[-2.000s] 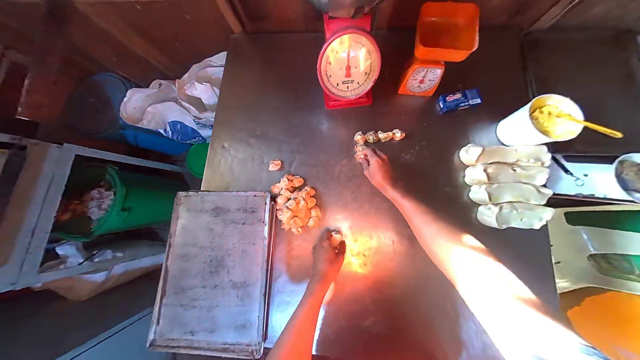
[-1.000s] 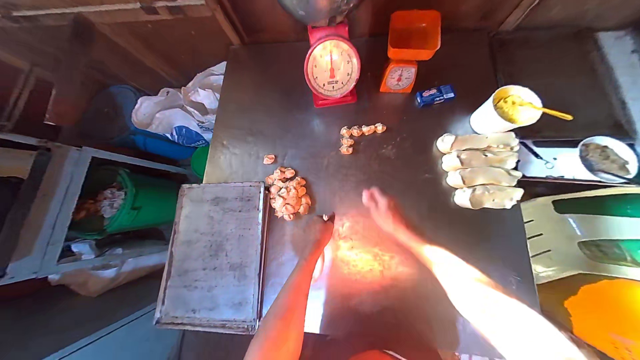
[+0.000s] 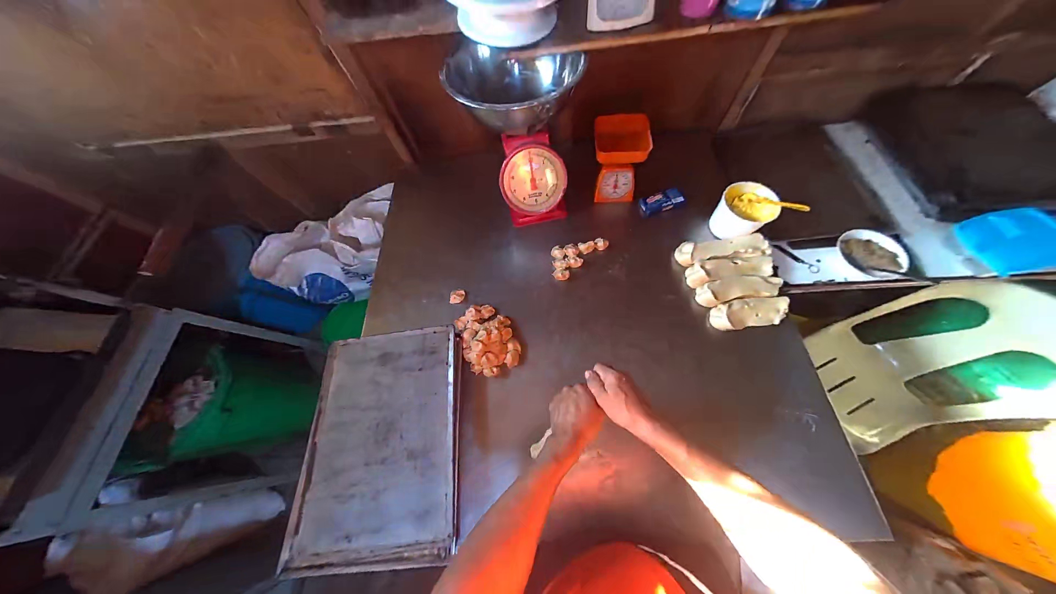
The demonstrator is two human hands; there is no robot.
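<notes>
My left hand [image 3: 575, 412] is closed around a pale strip of dough [image 3: 540, 444], whose end sticks out below the fist. Against it, at the thumb side, rests my right hand [image 3: 617, 396] with fingers curled; whether it pinches anything is hidden. Small shaped dough pieces [image 3: 567, 262] stand in short rows beyond the hands. To the left lie a pile of orange-tinted small pieces [image 3: 488, 340] and one lone piece [image 3: 457, 296]. Several thick dough rolls [image 3: 734, 282] lie side by side on the right.
A metal baking tray [image 3: 375, 450] lies at the left. Farther back stand a red dial scale [image 3: 534, 180] with a steel bowl [image 3: 513, 82], an orange scale [image 3: 615, 183], a blue packet [image 3: 662, 202] and a white tub of yellow paste [image 3: 745, 210]. A cream plastic chair [image 3: 940, 346] is at the right.
My right hand has moved from the small rows back to my left hand, and the two now touch. More small pieces stand in the rows. The view has tilted up.
</notes>
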